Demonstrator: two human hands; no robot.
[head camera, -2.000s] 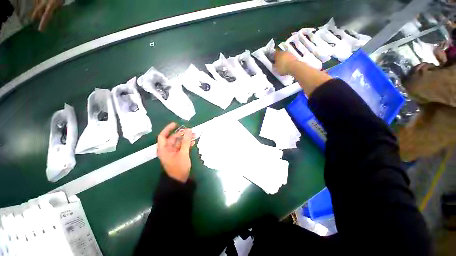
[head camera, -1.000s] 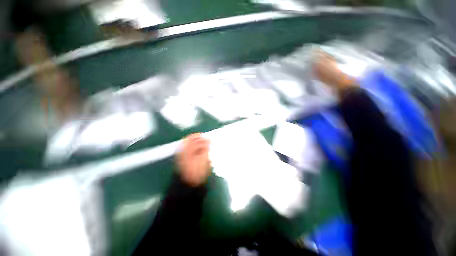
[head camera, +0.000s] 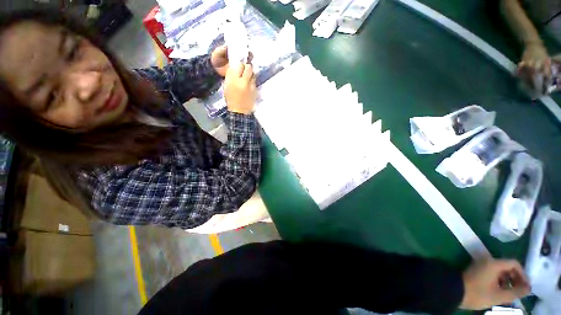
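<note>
My left hand (head camera: 495, 284) is at the lower right, beside the whitish rail, with its fingers curled. A small dark spot shows between the fingers; I cannot tell if it is a held item. My black sleeve crosses the bottom. Part-packed units, white translucent sleeves with dark items inside, stand in a row at the right; the nearest unit (head camera: 544, 252) is just beyond my fingertips, and another unit (head camera: 518, 195) lies farther up. My right hand is not in view.
A stepped row of white boxes (head camera: 332, 144) lies on the green bench left of the rail (head camera: 433, 200). A person in a checked shirt (head camera: 184, 178) holds a white item at left. Another person's hand (head camera: 536, 64) is across the line. Narrow white boxes (head camera: 344, 15) lie at the top.
The view has swung left and tilted, bringing the neighbour and the stepped boxes into sight. My left hand now shows at the lower right. My right hand, the leaflets and the blue bin have left view.
</note>
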